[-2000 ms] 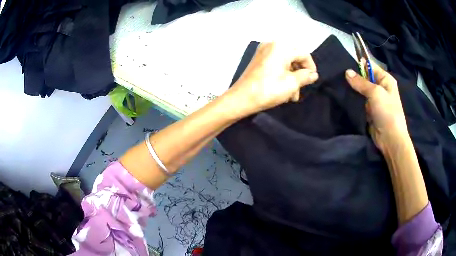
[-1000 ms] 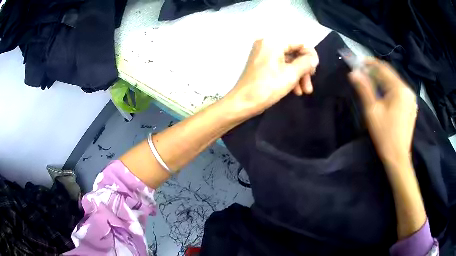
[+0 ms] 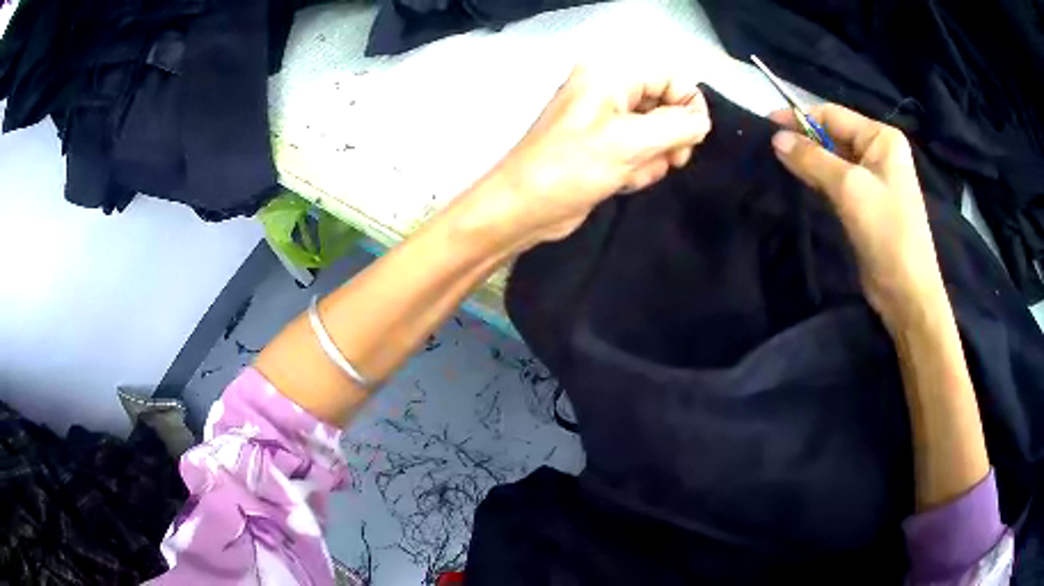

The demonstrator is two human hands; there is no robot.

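Observation:
A black garment [image 3: 733, 424] hangs from the white tabletop down over the wearer's lap. My left hand [image 3: 624, 137] pinches the garment's upper edge near its corner between thumb and fingers. My right hand [image 3: 864, 183] holds the small thread snips [image 3: 799, 109], with silver blades and a blue grip, pointing up and left. The right thumb and fingertips are at the garment's right edge; whether they also pinch the cloth is not clear. Loose thread ends on the garment are too small to make out.
Black garments [image 3: 160, 103] are heaped at the upper left and more [image 3: 916, 57] at the upper right. A lime green bag [image 3: 295, 235] hangs by the table edge [image 3: 343, 212]. Dark thread waste [image 3: 441, 481] lies on the floor. Dark checked cloth [image 3: 80, 504] is at lower left.
My left hand has moved slightly up and left, drawing the garment's corner with it. My right hand has moved back from its blurred motion, and the snips now point up-left beside the edge.

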